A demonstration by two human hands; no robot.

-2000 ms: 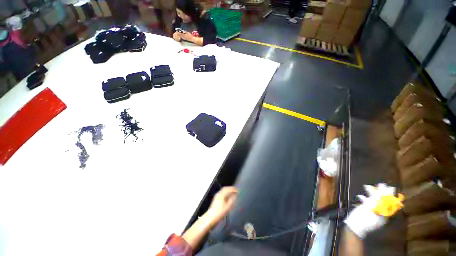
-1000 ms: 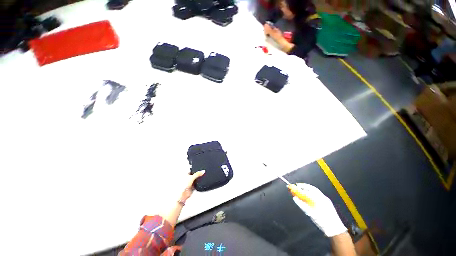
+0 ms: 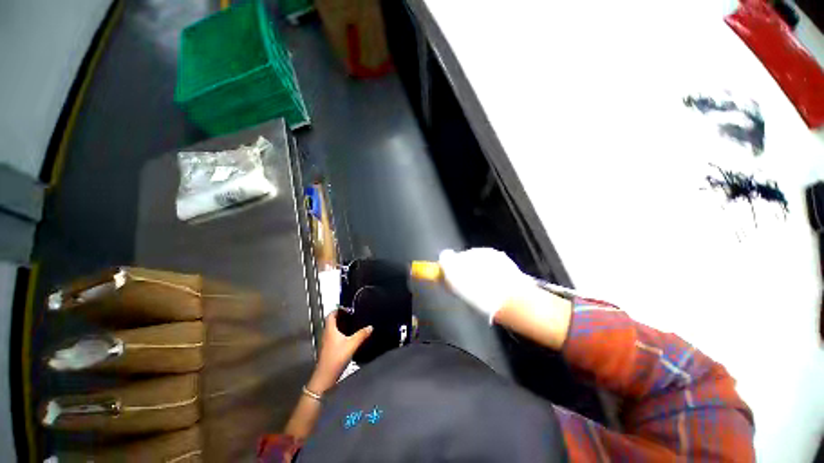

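My bare left hand (image 3: 339,353), with a bracelet at the wrist, holds a black boxy zip pouch (image 3: 379,303) by its lower left side. The pouch has a small white logo near its lower right edge and is in front of my body, off the table. My right hand (image 3: 479,278), in a white work glove, grips the air blow gun (image 3: 426,270). Only its yellow-orange part shows, pointing at the pouch's upper right side. The nozzle cannot be made out against the black fabric.
The white table (image 3: 578,181) is on the right, with dark cords (image 3: 750,188), silvery-grey packets (image 3: 736,118) and a red tray (image 3: 784,56). On the left are a dark surface with a clear plastic bag (image 3: 221,181), brown cartons (image 3: 158,348) and a green crate (image 3: 230,68).
The view has swung left, away from the table. The pouch has been lifted off the table in my left hand. The blow gun in my right hand is now beside it.
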